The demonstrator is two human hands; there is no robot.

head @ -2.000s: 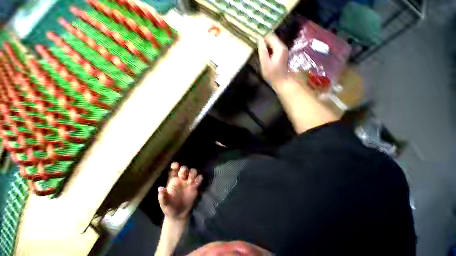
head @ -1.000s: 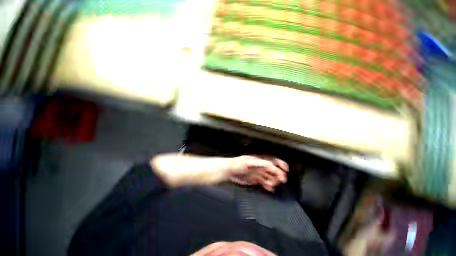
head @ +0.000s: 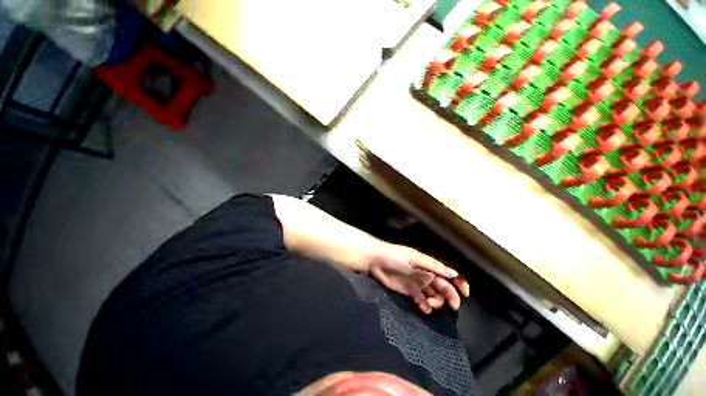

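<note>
Green perforated units with red loops (head: 577, 116) stand in dense slanted rows at the upper right. They rest on a tan board sheet (head: 495, 209), whose bare strip lies along the near side. My left hand (head: 418, 282) is over my lap below the bench edge, palm turned up, fingers loosely curled and partly apart, with nothing visible in it. It does not touch the units. My right hand is not in view.
Another tan board (head: 310, 46) lies at the upper left. A red plastic stool (head: 159, 83) stands on the grey floor. Pale green gridded units (head: 681, 344) show at the lower right edge. A dim, shiny purplish thing (head: 563, 382) is low at the right.
The view has swung left across the bench, bringing the stool into sight. My right hand, earlier stretched to the board edge by the bag, has left view. My left hand remains over my lap.
</note>
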